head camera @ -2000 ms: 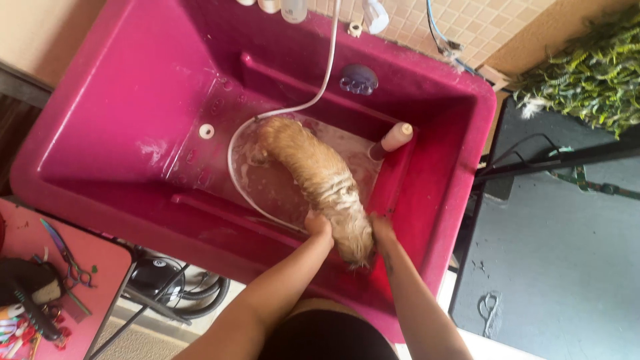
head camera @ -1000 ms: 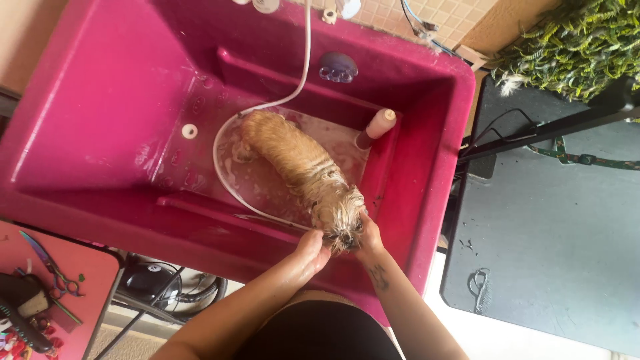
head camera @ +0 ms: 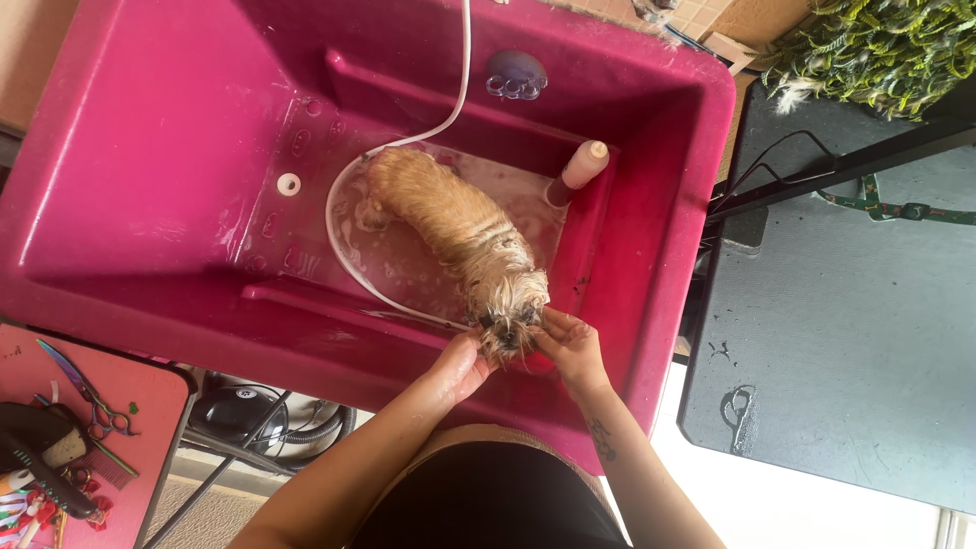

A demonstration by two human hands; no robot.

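Note:
A wet, tan small dog (head camera: 450, 206) stands in a magenta plastic tub (head camera: 152, 137) with soapy water on its floor, its head toward me. My left hand (head camera: 461, 366) touches the left side of its muzzle, and my right hand (head camera: 570, 347) touches the other side at the cheek; the fingertips of both are partly hidden in the wet fur. A white hose (head camera: 333, 221) curves around the dog's rear and along its left side. Near the tub's right end stands a pinkish bottle (head camera: 583, 165).
A purple paw-shaped item (head camera: 517, 75) is on the tub's back wall. Rainbow-coloured scissors (head camera: 88, 393), a comb (head camera: 107, 463) and bows lie on the pink table (head camera: 149, 396) at lower left. A dark grooming table (head camera: 854, 320) with a green strap (head camera: 907, 210) stands at right.
The dog's head has turned upward, and its face now shows between my hands. My hands have shifted from its neck and head to both sides of the muzzle.

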